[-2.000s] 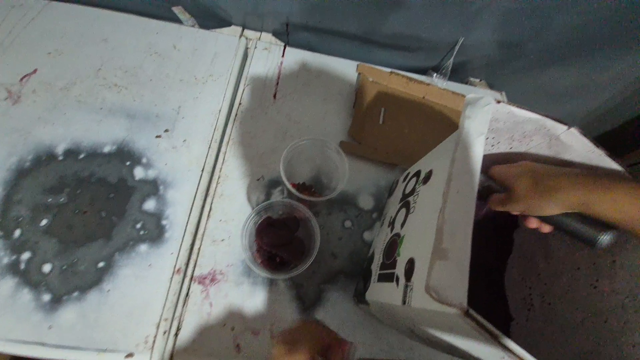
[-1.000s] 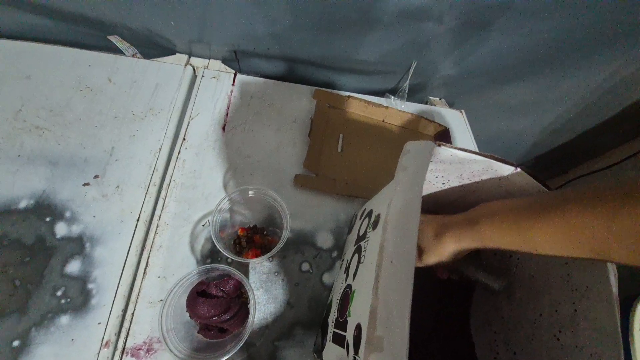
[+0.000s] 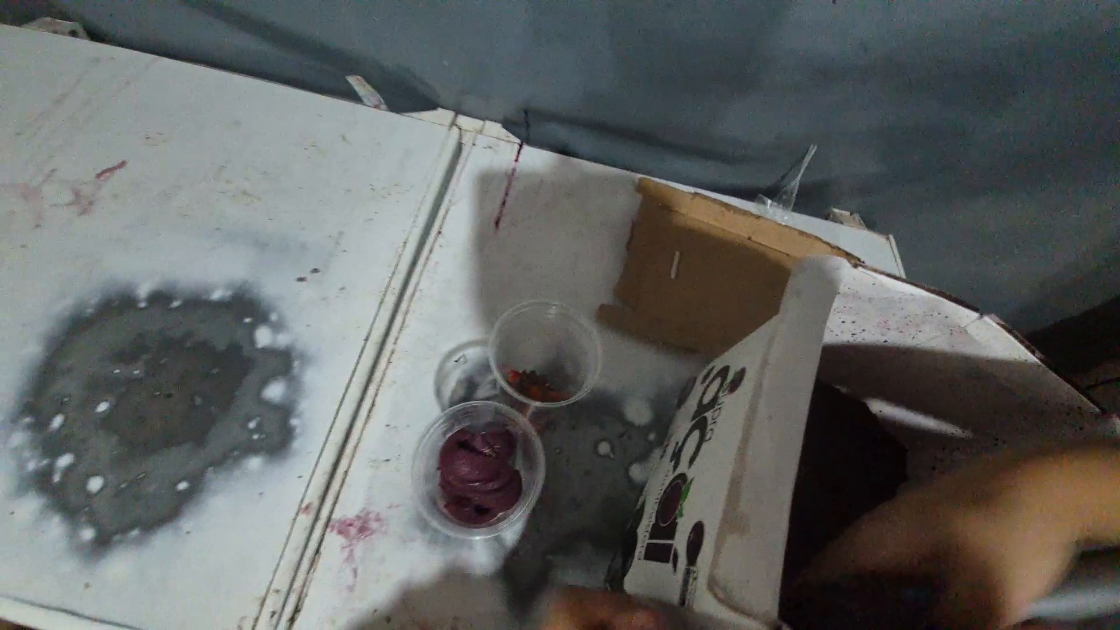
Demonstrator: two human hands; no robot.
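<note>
My right hand (image 3: 945, 542), blurred, reaches low into an open white cardboard box (image 3: 752, 464) at the right, around a thick grey tool handle (image 3: 1081, 582); the tool's far end is hidden. Dark purple contents (image 3: 849, 437) show inside the box. Only a blurred part of my left hand (image 3: 604, 610) shows at the bottom edge, near the box's lower left corner; its fingers cannot be made out. Left of the box, a clear plastic cup (image 3: 420, 477) holds purple frozen pulp (image 3: 479, 477). Just behind it, a second clear cup (image 3: 569, 337) holds a little chopped red and dark food (image 3: 532, 385).
The box's brown flap (image 3: 700, 262) lies folded outward on the white, stained freezer top (image 3: 350, 175), which has a seam (image 3: 385, 341) and a dark, frosty patch (image 3: 157, 411) at left. A clear plastic scrap (image 3: 792, 188) stands at the back edge, before a grey wall (image 3: 656, 87).
My right hand, higher at the box two seconds ago with the dark handle in its grip, is now lower and deeper in it. The view has shifted between frames.
</note>
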